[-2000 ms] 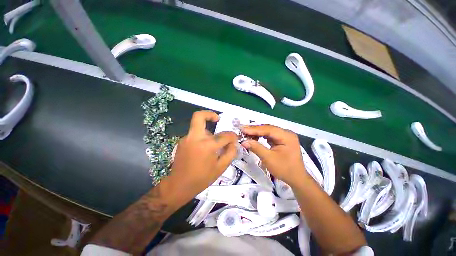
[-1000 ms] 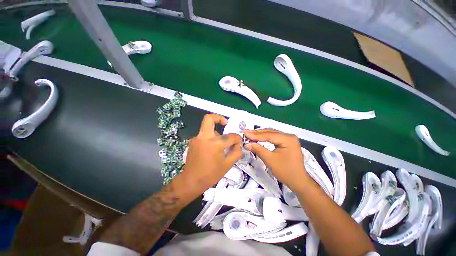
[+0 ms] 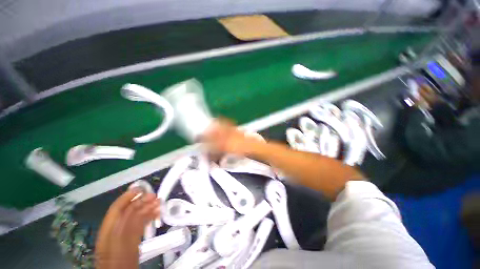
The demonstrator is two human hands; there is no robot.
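My right hand (image 3: pixel 223 137) is stretched forward over the belt's near edge, blurred, and holds a blurred white curved housing (image 3: pixel 188 110) above the green belt. My left hand (image 3: pixel 129 218) is at the left edge of the pile of white housings (image 3: pixel 197 213). Its fingers are curled over a white housing (image 3: pixel 141 186), whose round end shows above them. Blur and the fingers hide whether it is gripped. A heap of small green circuit boards (image 3: pixel 71 231) lies left of my left hand, partly cut off by the lower edge.
The green belt (image 3: pixel 237 68) carries several spaced housings, one strongly curved (image 3: pixel 163 113). More housings (image 3: pixel 342 128) are stacked on the bench at right. A cardboard sheet (image 3: pixel 253 27) lies beyond the belt. Another person's hand and arm (image 3: pixel 426 100) are at the far right.
The view has swung to the right. My hands, close together over the pile before, are now apart. My right hand has moved out over the belt with a housing; my left is lower left.
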